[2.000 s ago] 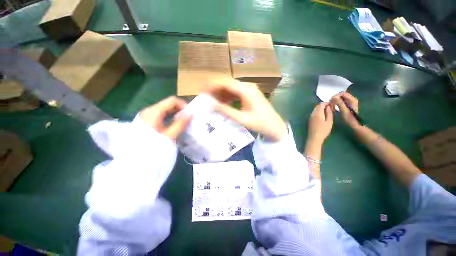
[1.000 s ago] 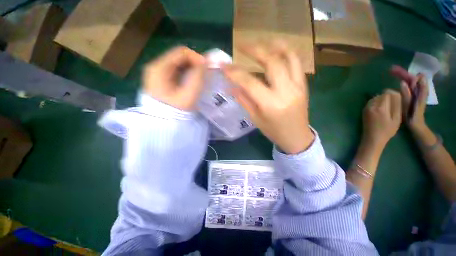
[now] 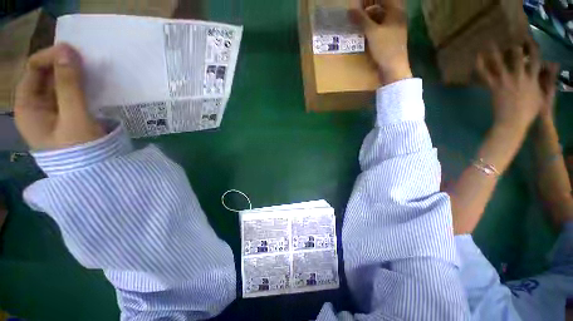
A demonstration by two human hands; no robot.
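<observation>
My left hand [image 3: 60, 103] holds a label sheet [image 3: 195, 69] by its left edge, raised at the upper left. The sheet's upper left quarter is blank white; the other parts carry print. My right hand [image 3: 384, 37] is on a label [image 3: 338, 31] that lies on top of a brown carton [image 3: 345, 75]. The fingers are at the label's upper right; whether they still grip it cannot be told. A stack of label sheets [image 3: 289, 251] lies near my body, between my forearms.
A thin pale loop [image 3: 236, 200] lies beside the stack on the green surface [image 3: 276, 150]. At right, a neighbouring worker's hands [image 3: 515, 88] are at another brown carton [image 3: 465, 37]. More cartons stand at the upper left [image 3: 16, 56].
My left hand has moved left with the sheet, which now shows a blank quarter. My right hand has moved up and right to the carton, where a label now lies. The neighbour's hands have moved to a carton.
</observation>
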